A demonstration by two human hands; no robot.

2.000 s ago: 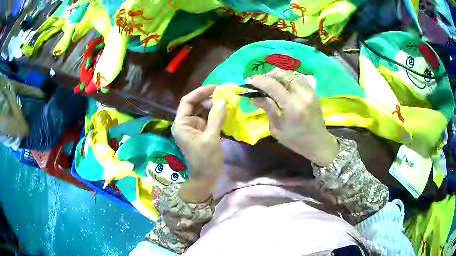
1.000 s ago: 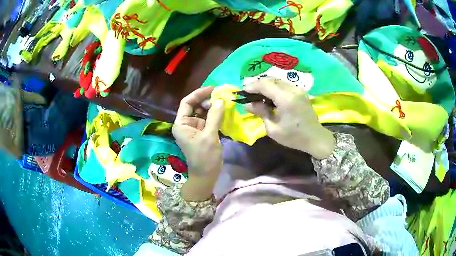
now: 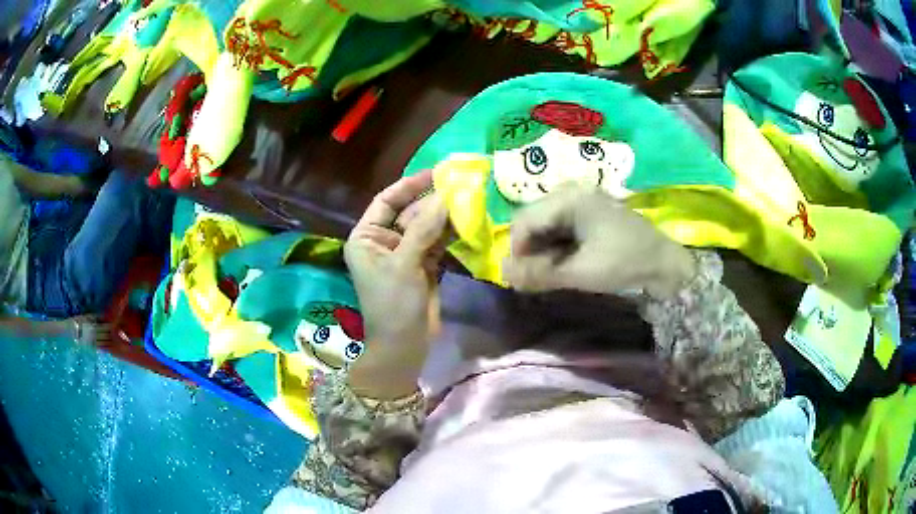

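A green plush hat (image 3: 663, 141) with a white embroidered face and a red rose lies face up in front of me. Its yellow band (image 3: 703, 213) runs along the lower edge. My left hand (image 3: 397, 256) pinches the left part of the yellow band between thumb and fingers and holds it raised. My right hand (image 3: 588, 241) is curled over the lower edge of the face, blurred. The black snips do not show clearly; a dark spot is inside the curled right hand.
Hats with red bows (image 3: 291, 40) are heaped at the far side. A second hat (image 3: 804, 120) with a dark cord lies right, above a paper tag (image 3: 829, 326). A red stick (image 3: 357, 115) lies on the brown table (image 3: 291, 151). A blue crate (image 3: 216, 384) holds hats at left. A person's legs (image 3: 105, 246) show.
My right hand has moved down and curled, away from the band's raised part, uncovering the face. The black snips have gone out of sight. My left hand still holds the band.
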